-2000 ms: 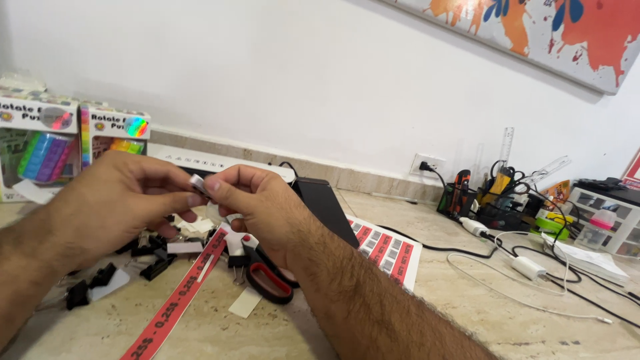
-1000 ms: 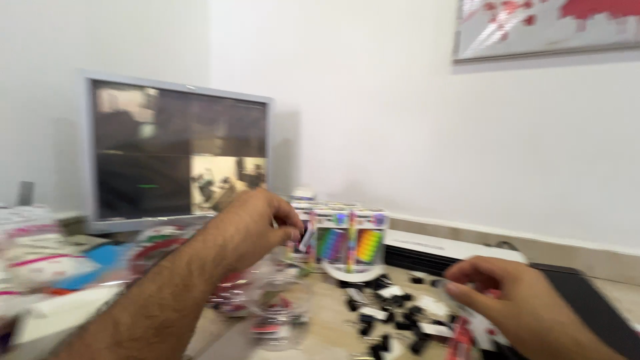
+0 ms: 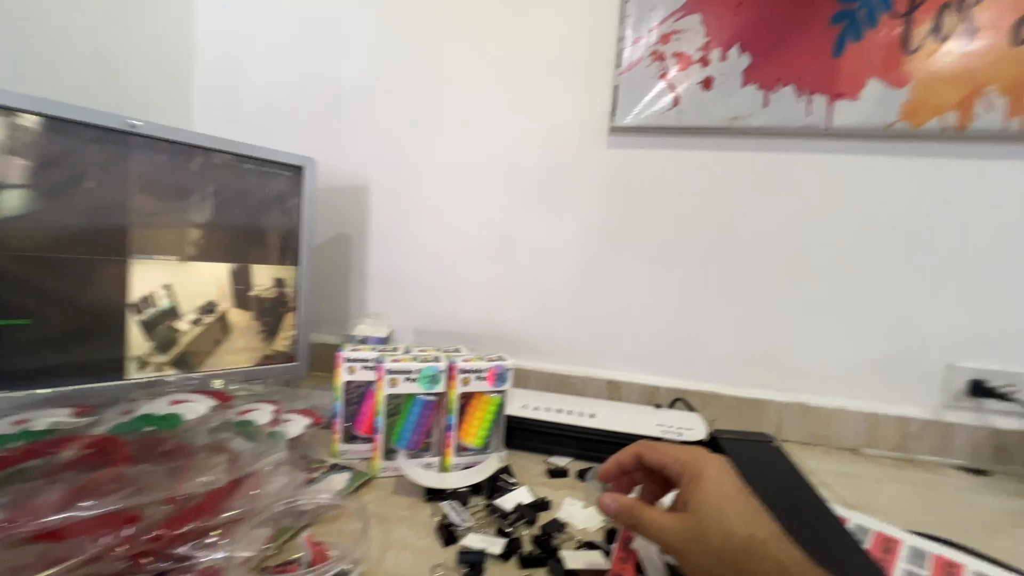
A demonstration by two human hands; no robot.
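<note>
My right hand (image 3: 680, 504) is at the lower right, thumb and index finger bent toward each other around a small pale thing, too blurred to name. It hovers over the right side of a pile of black binder clips (image 3: 520, 512), some with white labels. Part of a red printed strip (image 3: 626, 554) shows below the hand. Out of view is my left hand. Boxed rainbow puzzle toys (image 3: 412, 416) stand behind the clips. At the lower left lie clear plastic packages (image 3: 160, 480) with red, white and green contents.
A monitor (image 3: 307, 240) stands at the left. Behind the hand are a white and black laminator-like machine (image 3: 608, 414) and a long black panel (image 3: 792, 496). A sheet of red and white labels (image 3: 904, 548) lies at the lower right. A wall outlet (image 3: 984, 388) holds a plug.
The hands were together over the clips, then moved apart. My left hand reached left toward the packages and has since left the view. The view has swung left, bringing in the monitor.
</note>
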